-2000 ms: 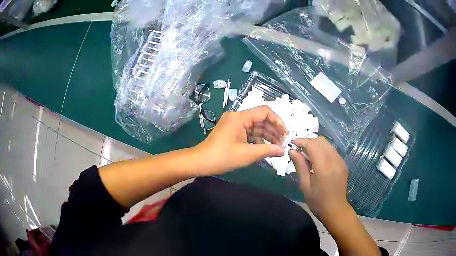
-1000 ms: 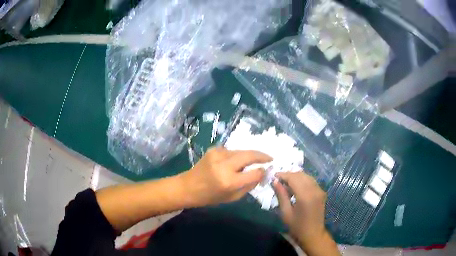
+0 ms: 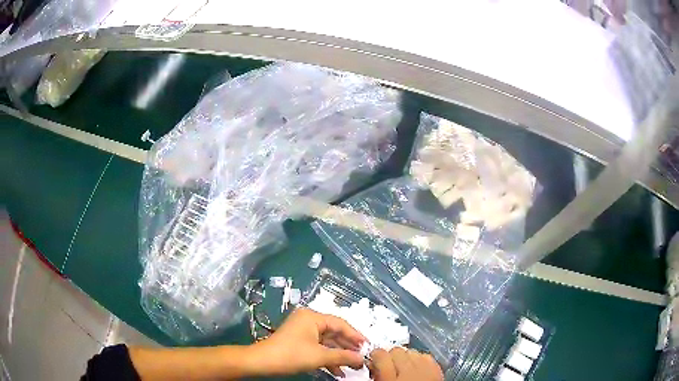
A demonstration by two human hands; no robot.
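My left hand (image 3: 309, 344) and my right hand (image 3: 406, 365) meet at the bottom middle, fingertips together on a small white plastic part (image 3: 365, 348), mostly hidden by the fingers. My right hand is partly cut off by the lower edge. A heap of small white parts (image 3: 387, 320) lies just beyond and around the hands in a clear ribbed tray (image 3: 327, 282). At the lower right, a column of white blocks (image 3: 529, 330) stands on another clear ribbed tray (image 3: 476, 361).
A large crumpled clear bag (image 3: 260, 149) lies at left. A clear bag of cream parts (image 3: 473, 171) with a white label (image 3: 421, 286) lies at right. A thin metal tool (image 3: 287, 294) and small clear pieces lie left of the heap. A grey beam (image 3: 603, 201) slants at right.
The view has tilted up, so the hands and trays sit lower and a bright white surface shows at the top. Both hands stay together over the heap.
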